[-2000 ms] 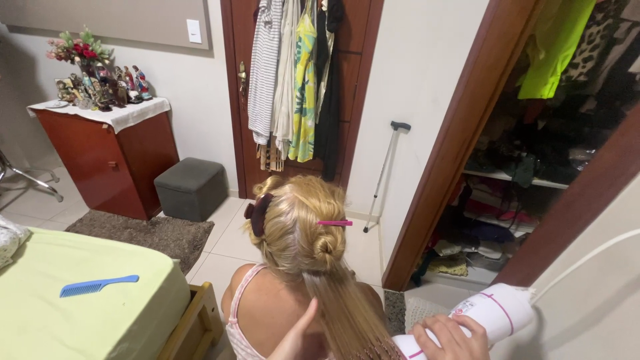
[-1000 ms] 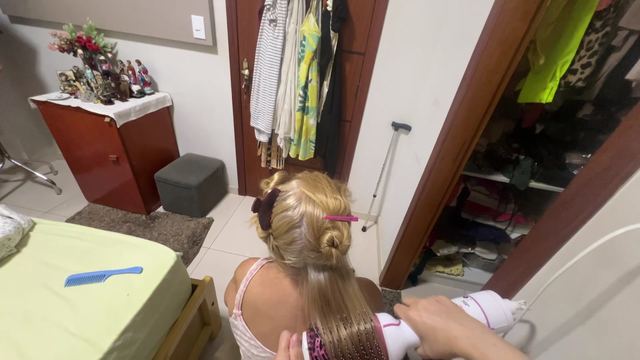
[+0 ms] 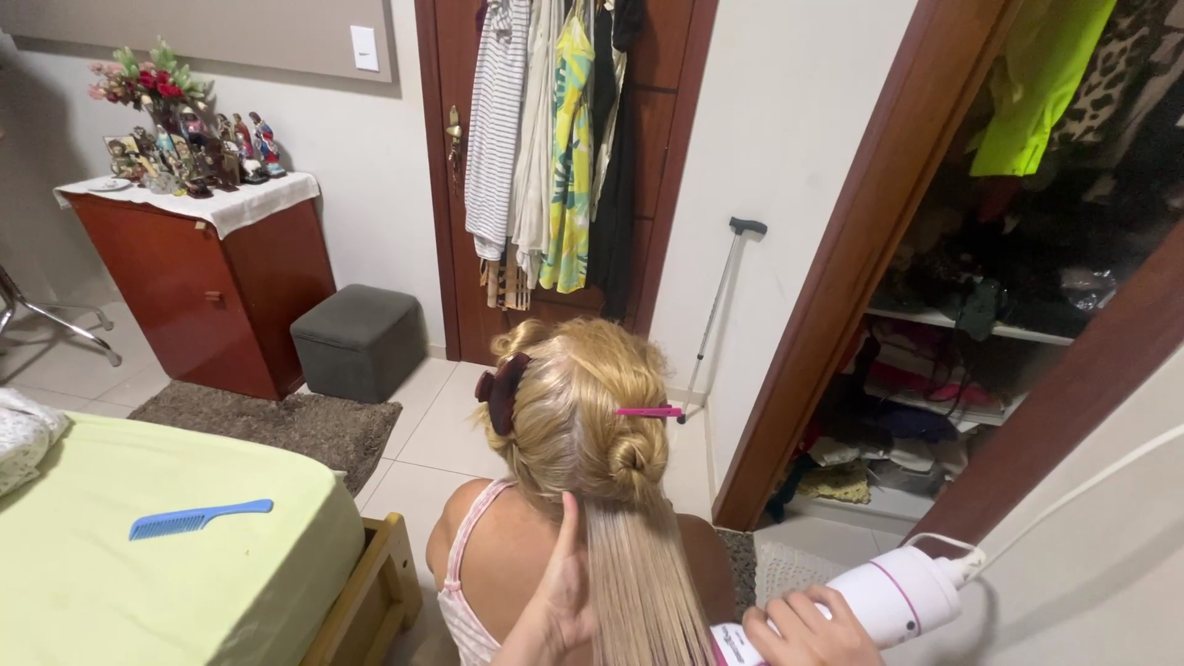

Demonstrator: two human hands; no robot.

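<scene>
Seen from behind, a person [image 3: 504, 546] with blond hair sits in front of me. A dark claw clip [image 3: 504, 393] holds hair at the left of the head, and a pink hair clip [image 3: 650, 412] sits above a coiled bun [image 3: 638, 453] at the right. Long straight hair [image 3: 638, 573] hangs down the back. My left hand [image 3: 564, 592] rests at the left edge of these strands, thumb up; whether it grips any is unclear. My right hand [image 3: 805, 634] is closed around a white and pink hot air brush [image 3: 888, 597], whose head is out of frame.
A blue comb [image 3: 199, 520] lies on the bed [image 3: 305, 472] at left. Beyond are a grey ottoman [image 3: 361, 342] and a red-brown cabinet [image 3: 176, 287]. A walking cane [image 3: 717, 314] leans on the wall beside the open closet [image 3: 832, 231]. The brush's white cord [image 3: 1064, 499] runs off right.
The brush head, seen in the hair a second ago, has moved down out of frame with my right hand. My left hand, low by the brush then, is now higher, near the nape.
</scene>
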